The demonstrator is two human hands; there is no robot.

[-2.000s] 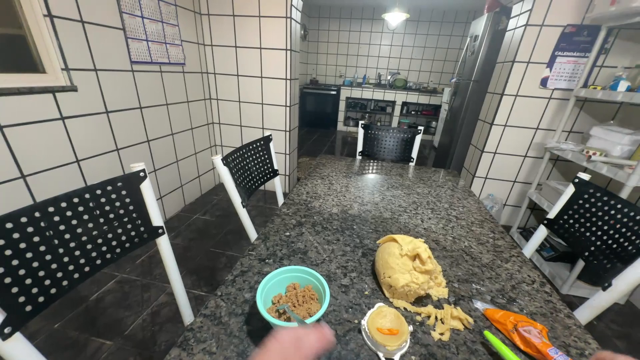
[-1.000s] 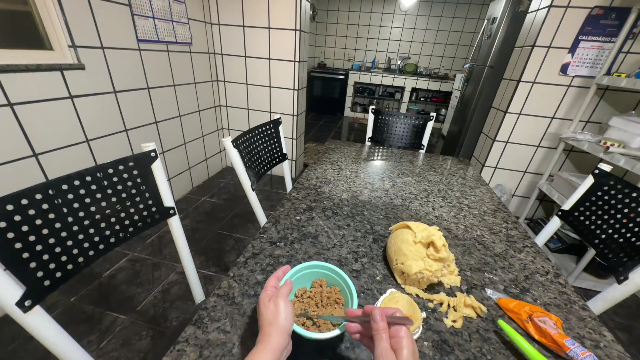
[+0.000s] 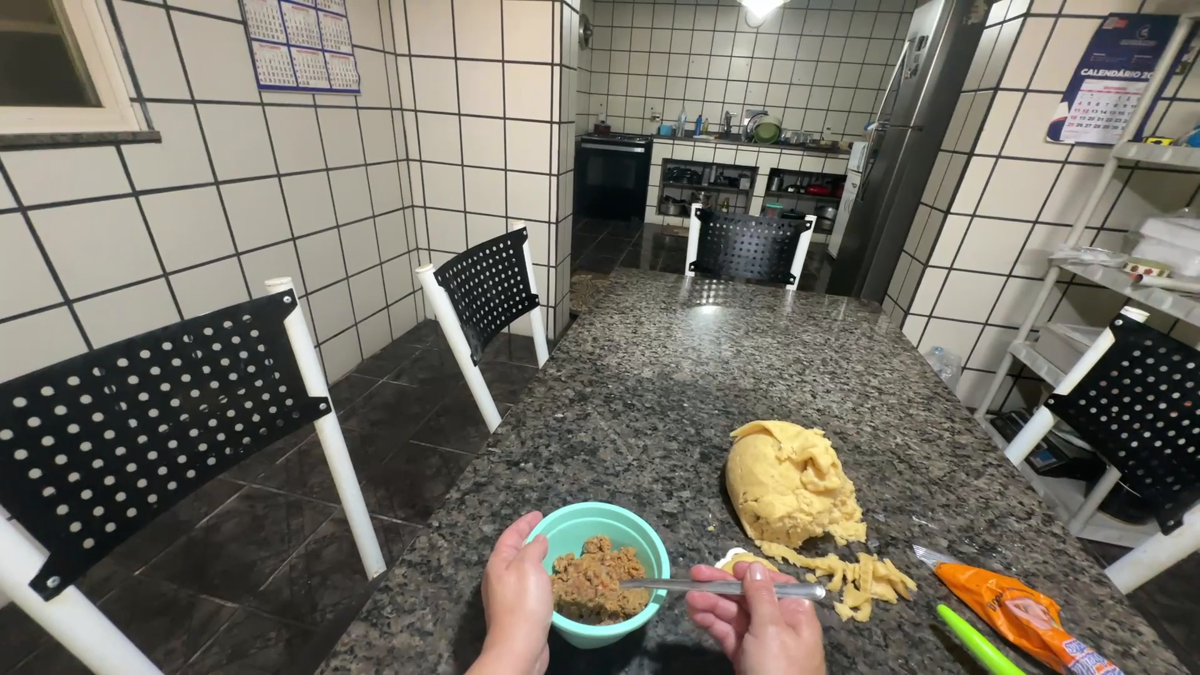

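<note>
My left hand holds the left side of a turquoise bowl with crumbly brown filling in it. The handle of a metal spoon or fork is between the fingers of my right hand, its far end in the filling. Behind my right hand, a small dough-lined mould is mostly hidden. Beyond it lies a large lump of yellow dough, with torn dough scraps in front of it.
An orange piping bag or packet and a bright green utensil lie at the right on the granite table. Black perforated chairs with white frames stand around it. A shelf rack is at the right.
Two seconds ago only a blurred hand showed low in front, near the bowl. Since then my left hand has come onto the bowl and my right hand has taken the utensil's handle.
</note>
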